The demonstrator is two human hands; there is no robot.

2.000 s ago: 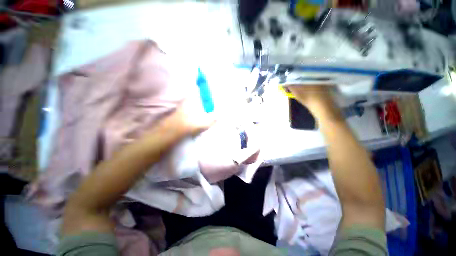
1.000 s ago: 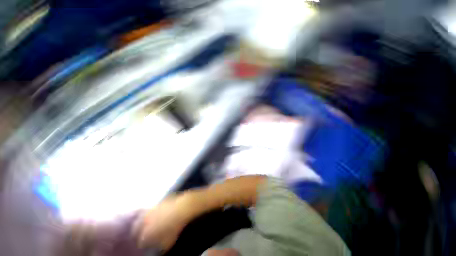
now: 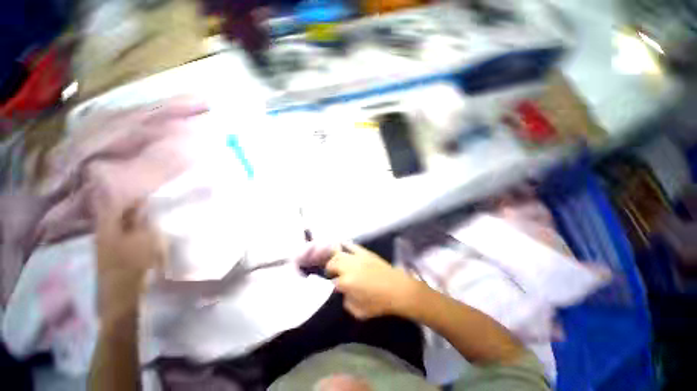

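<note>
Pink cloth (image 3: 115,164) lies heaped on the left of the white table, with white cloth (image 3: 229,321) attached or lying over it and hanging over my lap. My left hand (image 3: 130,240) is blurred and lies on the cloth at the left; its fingertips are hard to make out. My right hand (image 3: 359,279) pinches the edge of the garment piece (image 3: 315,258) at the table's front edge. A small dark mark shows on the white cloth just above it. The needle area is lost in glare. A bright blue tube handle (image 3: 240,156) stands left of the glare.
The sewing machine head (image 3: 344,65) with its blue stripe spans the back. A black phone (image 3: 400,145) lies on the table (image 3: 458,172), with a red item (image 3: 533,121) further right. White and pink cloth (image 3: 489,263) is heaped right of my lap, beside a blue basket (image 3: 604,305).
The view swung right and came back. My right hand has moved from near the phone to the cloth edge at my lap. My left hand is further left, and white cloth is spread wider.
</note>
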